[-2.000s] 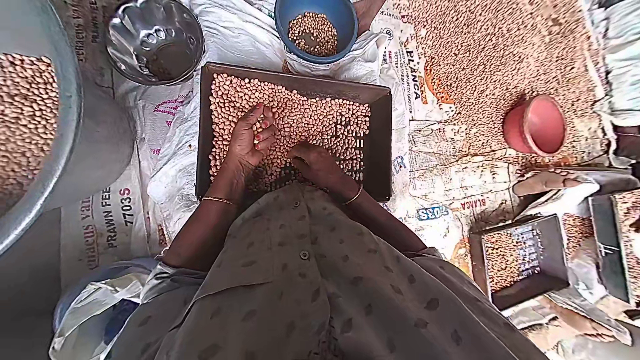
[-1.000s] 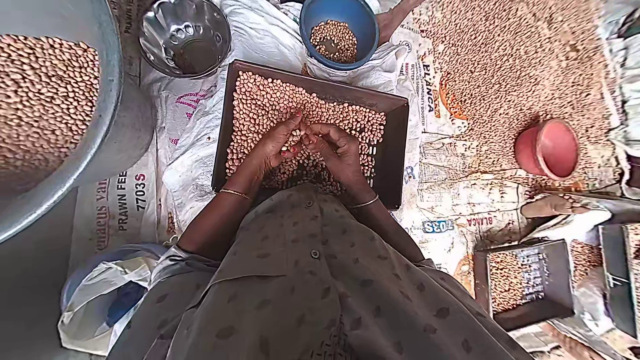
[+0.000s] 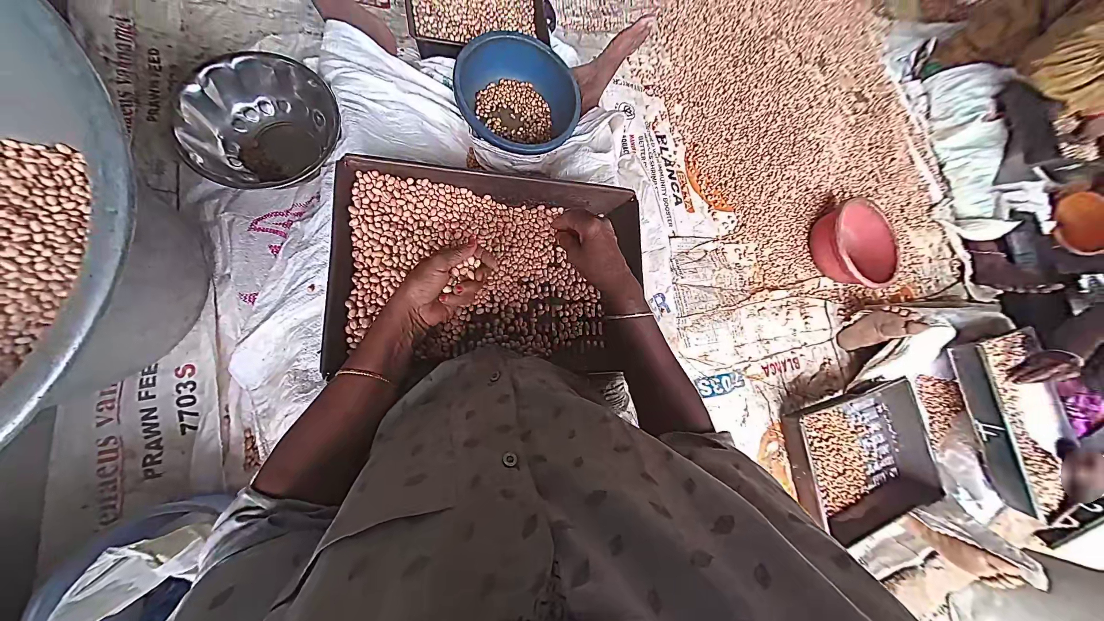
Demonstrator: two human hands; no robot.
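Note:
A dark rectangular tray (image 3: 338, 259) lies in front of me with a layer of pinkish nuts or beans (image 3: 414, 216) in it. My left hand (image 3: 440, 289) is over the middle of the layer, palm turned up, its curled fingers holding a few of the nuts. My right hand (image 3: 593, 246) is at the tray's right side, back of the hand up, fingers bent down at the nuts; whether it pinches one is hidden. The dark tray bottom shows through at the near right.
A blue bowl (image 3: 565, 99) and a fluted metal bowl (image 3: 194, 112) stand beyond the tray. At left is a large metal basin (image 3: 108, 216) of nuts. A red bowl (image 3: 854, 243) stands by nuts spread on sacking. A person's bare foot (image 3: 617, 56) is near the blue bowl; more trays (image 3: 923, 431) lie at right.
My hands were together over the nuts one second ago; my right hand has moved away to the tray's right side. My left hand stays over the middle with nuts in it.

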